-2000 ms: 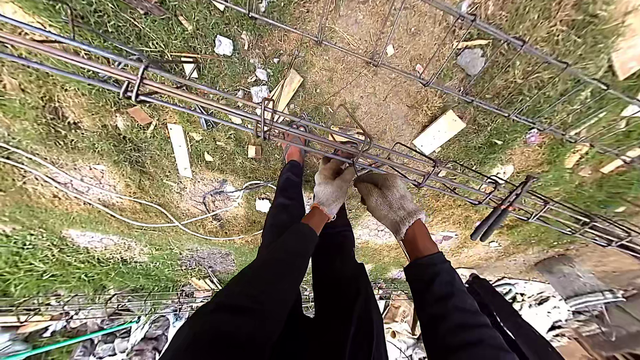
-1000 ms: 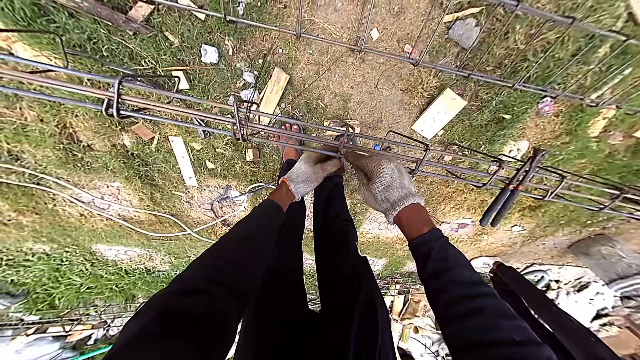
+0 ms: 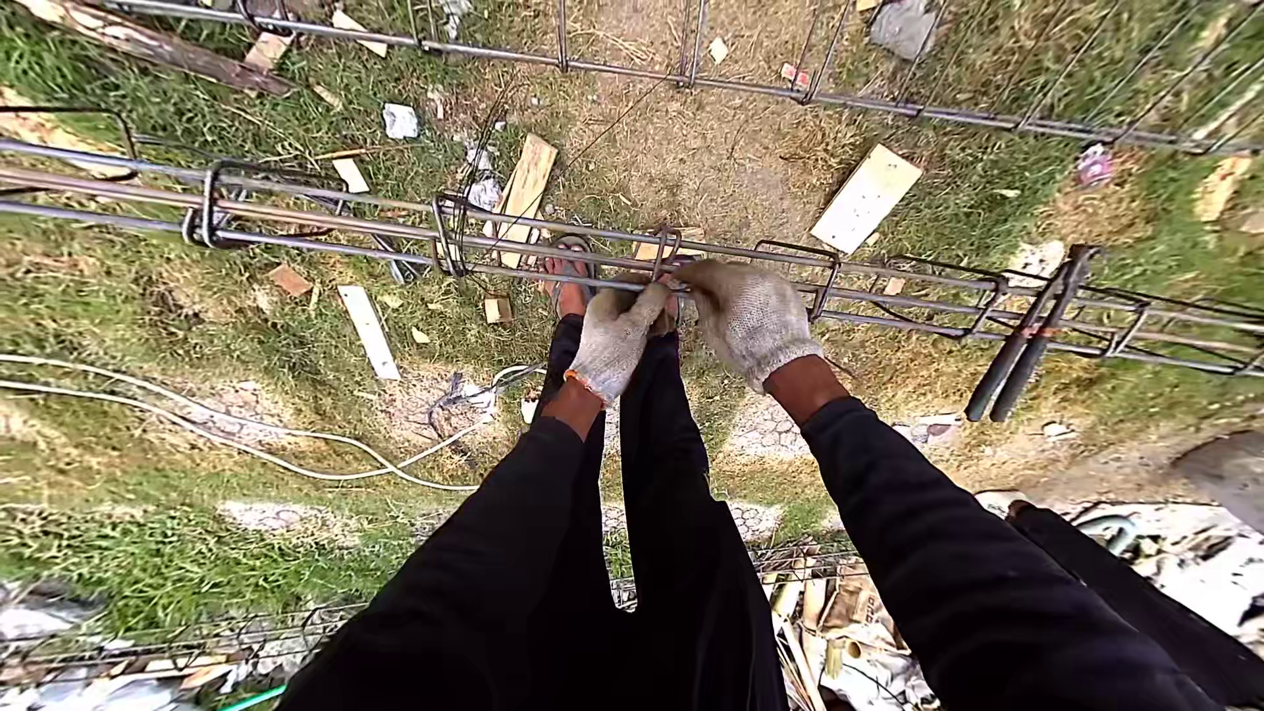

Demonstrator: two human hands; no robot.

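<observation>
A long rebar cage (image 3: 553, 259) of steel bars and stirrups runs across the view at waist level. My left hand (image 3: 624, 331), in a knitted work glove, has its fingers at the near bar, by a rebar stirrup (image 3: 668, 249). My right hand (image 3: 748, 314), gloved too, meets it there from the right, fingertips at the same stirrup. Both sets of fingers are bent around the joint; what lies between them is too small to tell. Black-handled pincers (image 3: 1032, 341) hang on the cage to the right of my right hand.
Another rebar cage (image 3: 731, 86) crosses the far side. Wood offcuts (image 3: 867, 198) lie on the grass, and a white cable (image 3: 326, 472) loops at the left. Rubble and scraps (image 3: 839, 612) lie at the near edge. At the lower right a dark-clothed limb (image 3: 1126, 592) shows.
My hands have stayed together at the cage, with my right hand's fingers now at the stirrup. The view has shifted somewhat, and the cage lies more level in it than two seconds ago.
</observation>
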